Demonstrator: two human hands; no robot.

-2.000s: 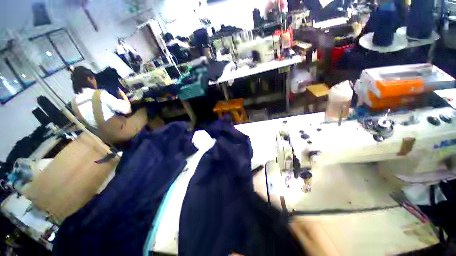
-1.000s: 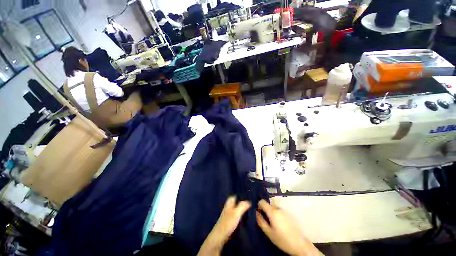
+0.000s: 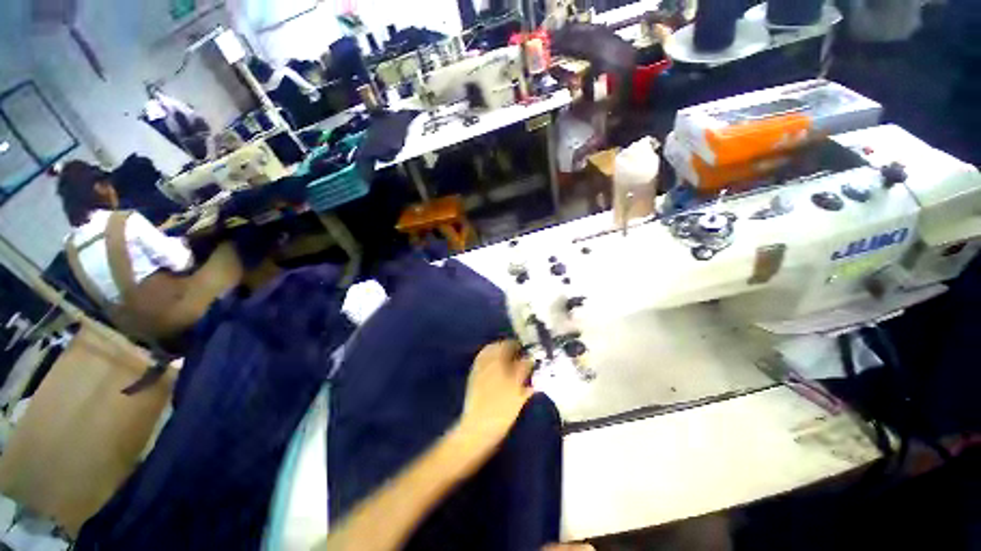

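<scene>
Dark navy cloth [image 3: 420, 323] lies on the white table left of and up to the needle area of the white sewing machine [image 3: 688, 258], and drapes over the table's left edge. My left hand [image 3: 497, 390] lies on the cloth with its fingertips close to the presser foot area [image 3: 557, 361]; whether it pinches the cloth is not clear. Of my right hand only a small bit [image 3: 568, 547] shows at the bottom edge, beside the cloth; its fingers are cut off.
Pinkish snips [image 3: 812, 393] lie right of the machine bed. Orange and white boxes [image 3: 742, 140] and an off-white cone [image 3: 636, 183] stand behind the machine head. A brown board [image 3: 81, 420] is at left. A person [image 3: 129, 253] sits at another machine at the upper left.
My left hand has moved up and forward to the needle area, with cloth now beside the needle. My right hand has dropped almost out of view. The view has shifted to the right.
</scene>
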